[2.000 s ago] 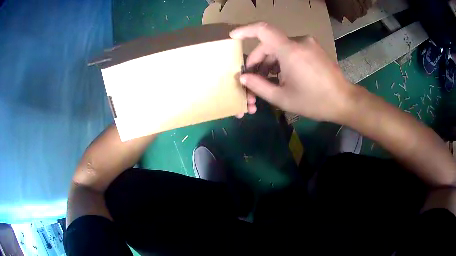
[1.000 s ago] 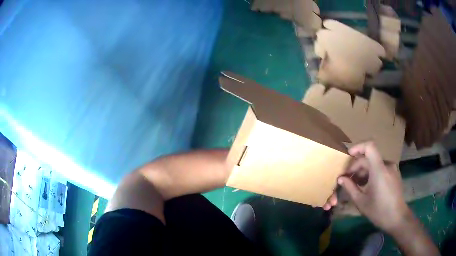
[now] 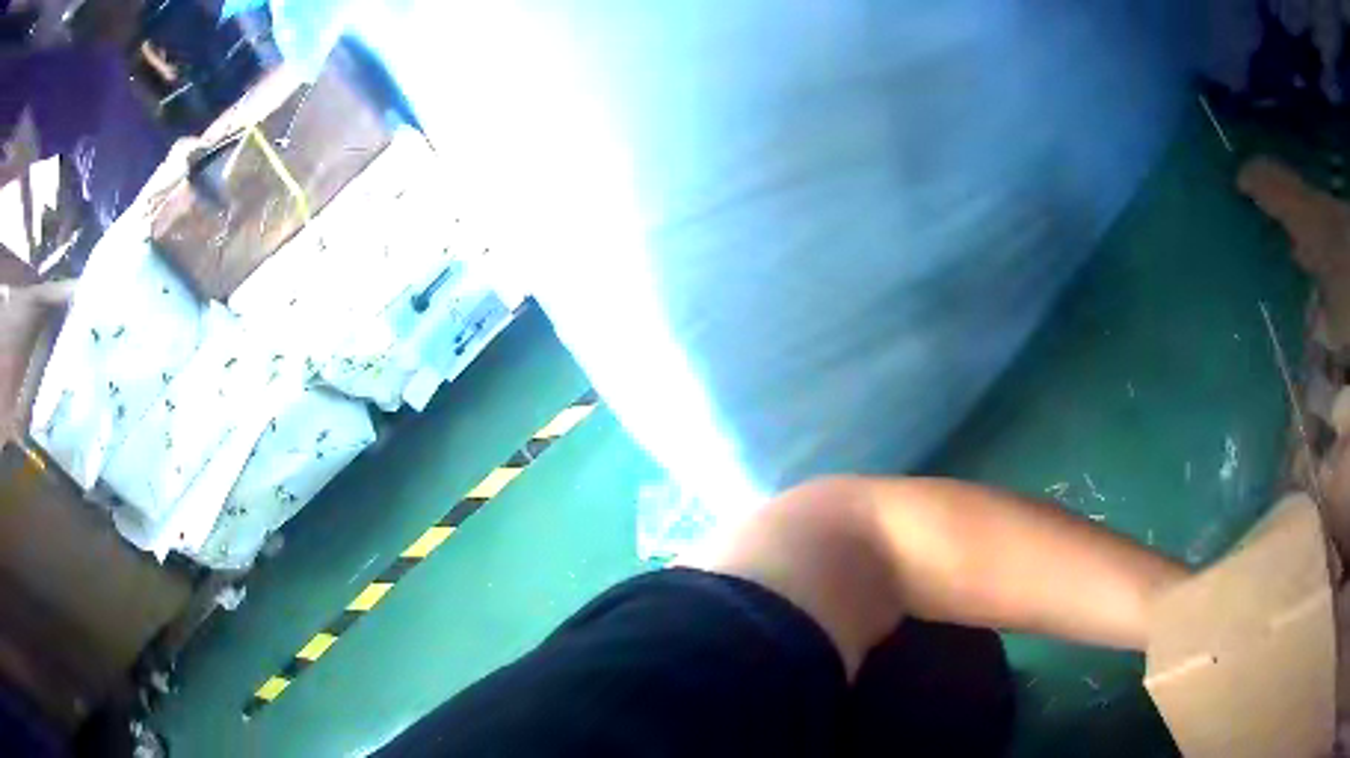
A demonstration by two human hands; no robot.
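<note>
A brown folded mailer box [image 3: 1251, 644] is cut off by the right edge at the lower right, with a broad plain panel facing me. My left forearm reaches across to the box and ends behind it, so my left hand is hidden. A blurred skin-toned patch shows at the right edge above the box; I cannot tell whether it is part of my right hand.
A large load in blue plastic [image 3: 874, 222] fills the upper middle. White printed packages [image 3: 222, 385] and a brown carton [image 3: 281, 185] stand at the left. Yellow-black tape [image 3: 430, 541] crosses the green floor. Brown cardboard [image 3: 1303, 222] shows at the upper right.
The view has swung left. The box and my left arm now sit further right in the picture, the blanks and pallet have mostly left it, and the white packages show more fully.
</note>
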